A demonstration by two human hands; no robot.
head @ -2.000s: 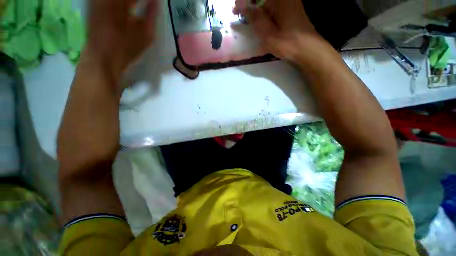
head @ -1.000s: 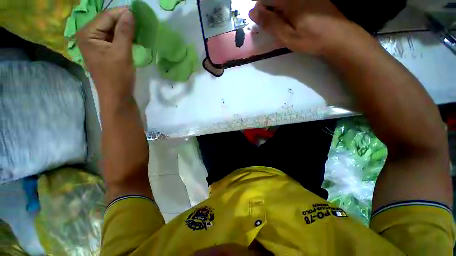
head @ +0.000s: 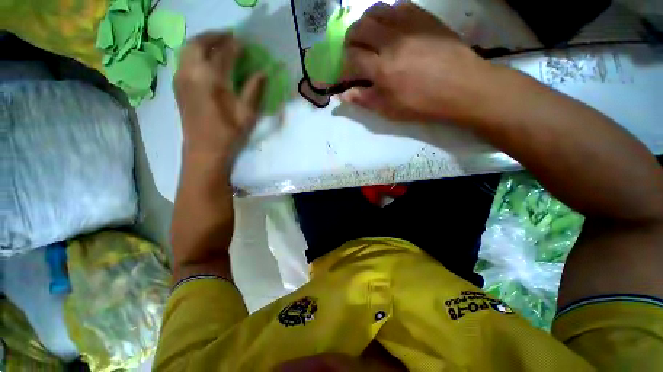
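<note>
My left hand (head: 218, 87) is at the left of the table, blurred, over green cut pieces (head: 265, 76); a piece shows between and beside its fingers. My right hand (head: 407, 65) is at the near left part of the machine bed, fingers bent, holding a bright green piece (head: 328, 52) at its left side. The dark looped edging (head: 314, 93) lies just below that piece. The needle area is at the top edge, largely hidden by my right hand and the piece.
A pile of green pieces (head: 131, 54) lies at the table's far left. The white table edge (head: 378, 174) runs above my lap. A grey-white sack (head: 62, 160) and a yellow bag (head: 116, 298) are at left. A clear bag of green pieces (head: 531, 247) is below the table at right.
My left hand has moved right from the far-left pieces. My right hand has come down and left from the needle area, and a green piece now shows at its fingers.
</note>
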